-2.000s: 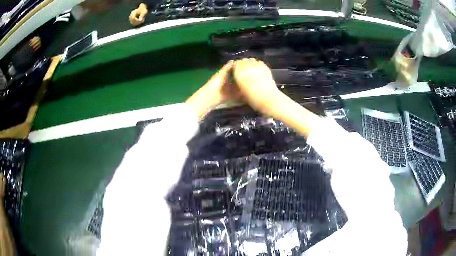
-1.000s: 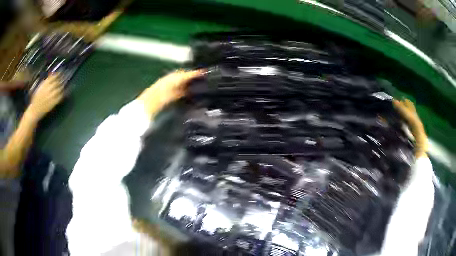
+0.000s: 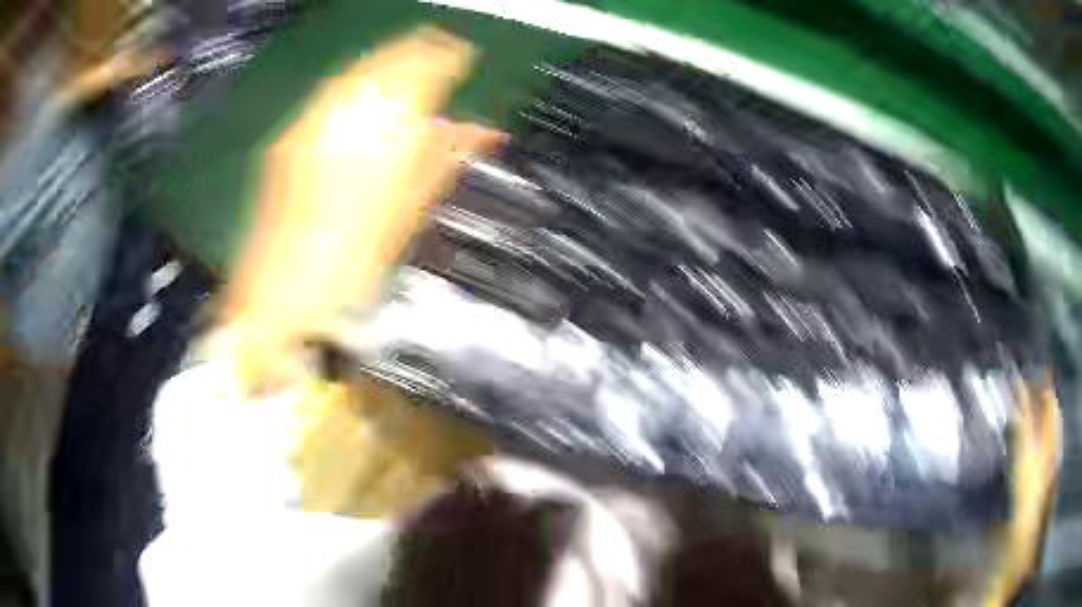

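Note:
A wide black product tray under shiny film lies across the middle and right, tilted in view and heavily blurred. Strong white glare runs along its near part. My left hand is large and blurred at the tray's left edge, its thumb side on the edge. My right hand is small and blurred at the tray's near right edge. The exact finger grips are hard to see. Single products cannot be made out.
The bright green belt and its white edge strip curve beyond the tray. Dark green bench shows at left. A blurred grey-blue sleeve is at the left rim. A brown object lies below my left hand.
The view has swung and blurred. The tray, which lay over the belt's white strip, is now on the near side of it. Both hands have come nearer with it.

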